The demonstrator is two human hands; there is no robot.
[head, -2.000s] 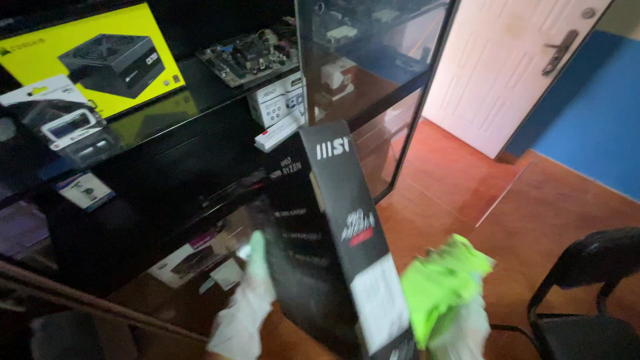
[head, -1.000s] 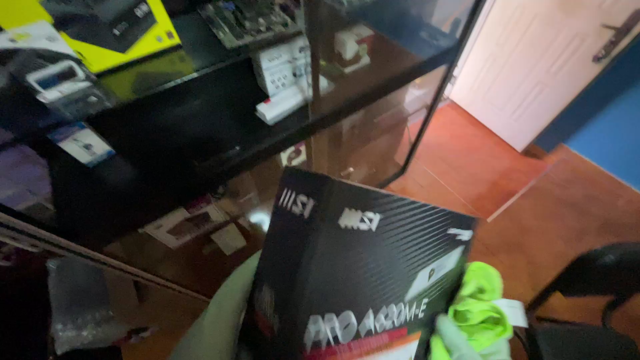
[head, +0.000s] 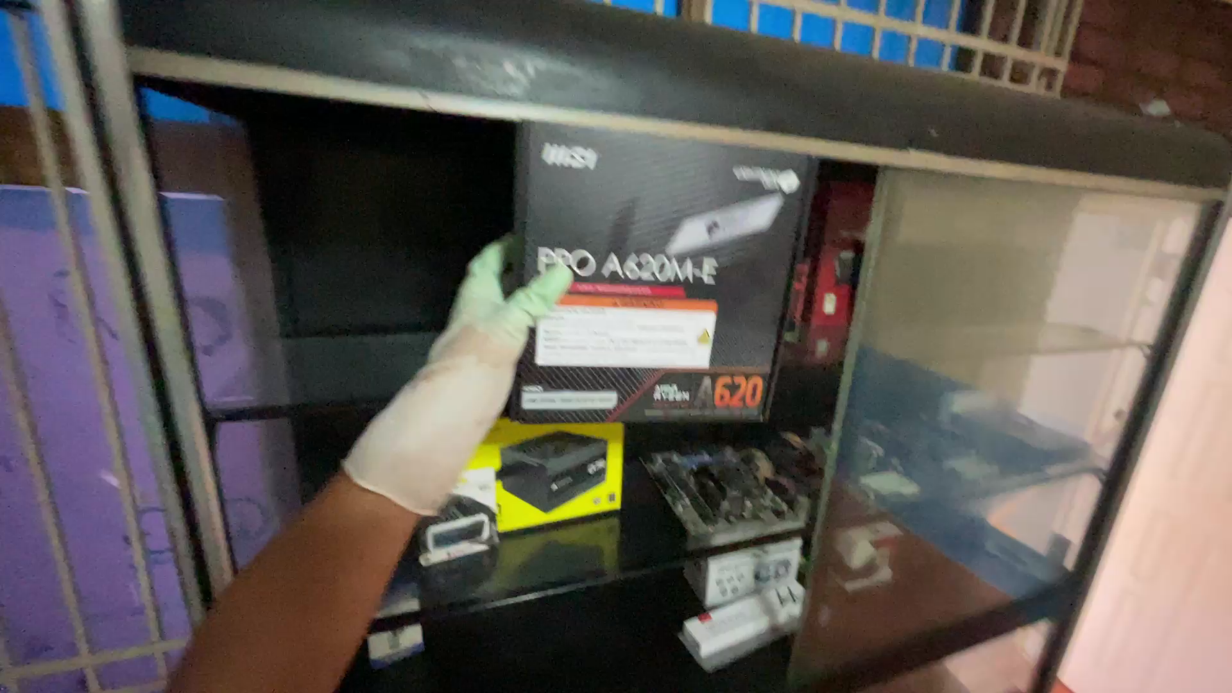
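Observation:
My left hand (head: 505, 298), in a pale green and white glove, grips the left edge of a black MSI motherboard box (head: 664, 221), thumb across the front. The box stands upright in the upper opening of a dark display cabinet, its printed front facing me. Whether it rests on the shelf cannot be told. My right hand is out of view, and so is the bright green cloth. Below the box are a yellow power supply box (head: 604, 481) and a bare motherboard (head: 727, 486).
A glass door (head: 962, 414) covers the cabinet's right side. A red box (head: 835, 269) stands behind the black box at right. White boxes (head: 746, 621) lie on a lower shelf. A pale metal grille (head: 91, 414) runs along the left, and the cabinet's top edge (head: 616, 87) crosses above.
The black box, before low in front of the cabinet between both hands, is now up in the upper opening with my left hand on it. My right hand and the green cloth have left the view, which has swung upward.

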